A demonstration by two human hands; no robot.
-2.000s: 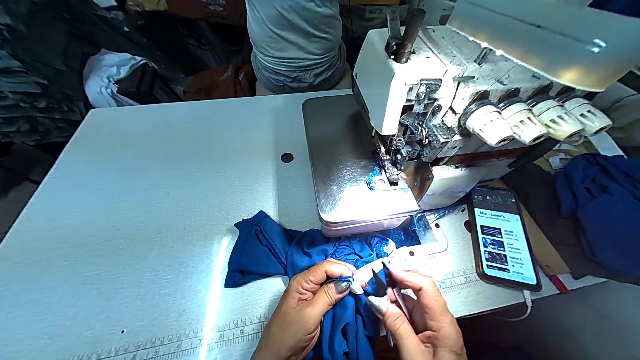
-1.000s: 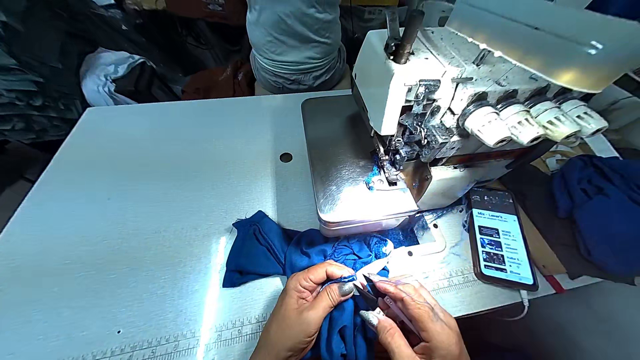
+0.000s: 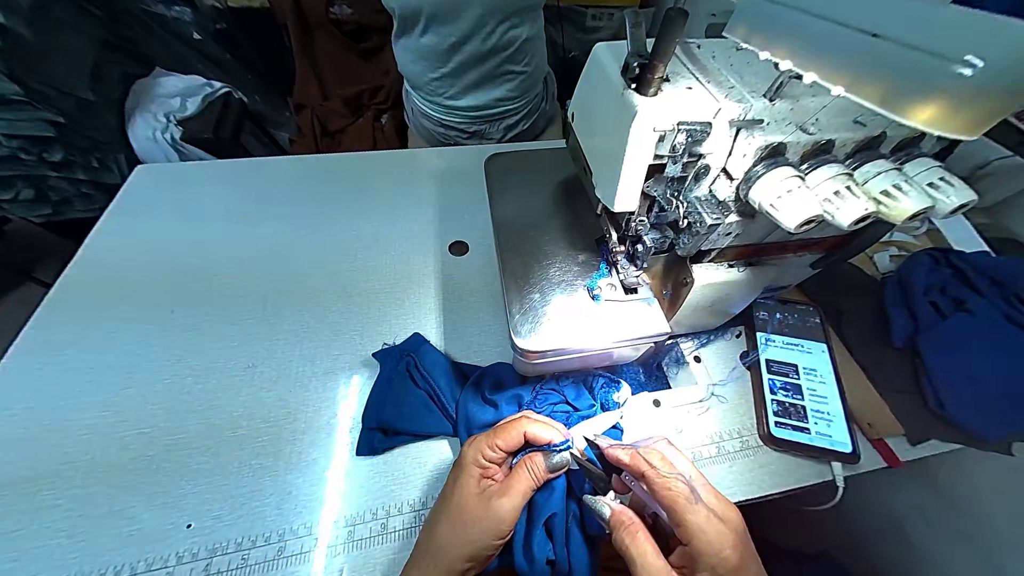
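My left hand (image 3: pixel 500 488) pinches the seam edge of a blue fabric garment (image 3: pixel 496 400) between thumb and fingers, at the table's front edge. In my right hand (image 3: pixel 680 504) is a small cutting tool, apparently thread snips (image 3: pixel 594 474), whose dark pointed blades are apart and close to the pinched edge. A narrow white strip (image 3: pixel 600 422) lies against the cloth just above the blades. The garment spreads leftward over the table and hangs over the front edge. Part of the tool is hidden by my right fingers.
An overlock sewing machine (image 3: pixel 612 128) with a metal work plate (image 3: pixel 552 264) stands beyond the garment. At the right lie a lit smartphone (image 3: pixel 802 384) with a cable and more dark blue fabric (image 3: pixel 960 336). A person (image 3: pixel 480 72) is across the white table (image 3: pixel 280 280), which bears a printed ruler scale.
My right hand has shifted the tool slightly at the pinched edge, and its blades now show apart. My left hand keeps its pinch on the garment.
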